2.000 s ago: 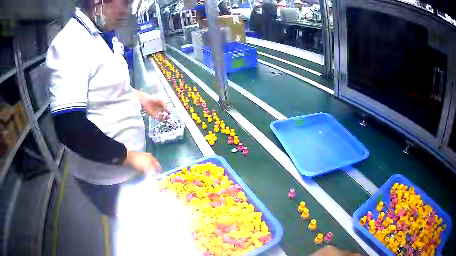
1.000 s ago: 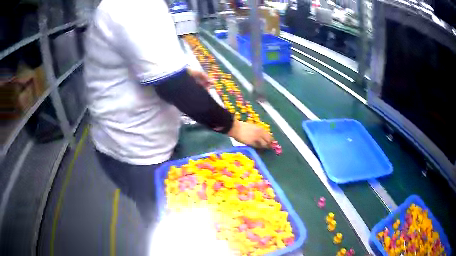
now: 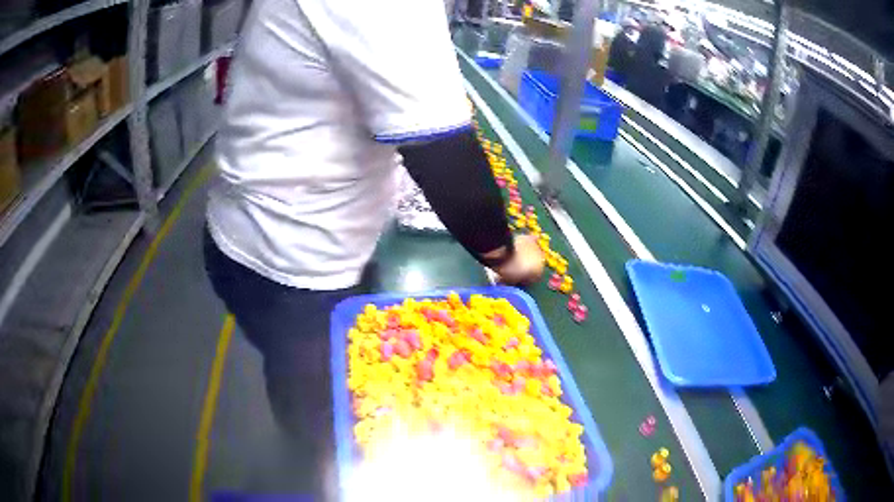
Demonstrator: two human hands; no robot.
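Neither of my hands shows in the picture. A blue tray [image 3: 342, 392] heaped with yellow and pink toy figures [image 3: 461, 358] lies nearest in front of me. A bright glare washes out its lower left part. A second blue tray [image 3: 733, 482] with figures is cut off by the bottom edge at the right. A flat blue tray [image 3: 704, 328] holding no figures lies behind, on the green bench. A few loose figures [image 3: 661, 459] stand between the heaped tray and the right one.
A person [image 3: 304, 147] leans over the belt at the left, a hand [image 3: 521, 260] at the row of figures [image 3: 510, 186]. A clear box [image 3: 417, 211] is partly hidden beside them. A blue crate [image 3: 569, 103], a metal post [image 3: 569, 108] and shelves with cartons [image 3: 64, 113] stand farther off.
My view has turned left, so the trays sit farther right and lower. The hand seen at the bottom edge two seconds ago is gone. The neighbouring person has leaned and reached over the belt.
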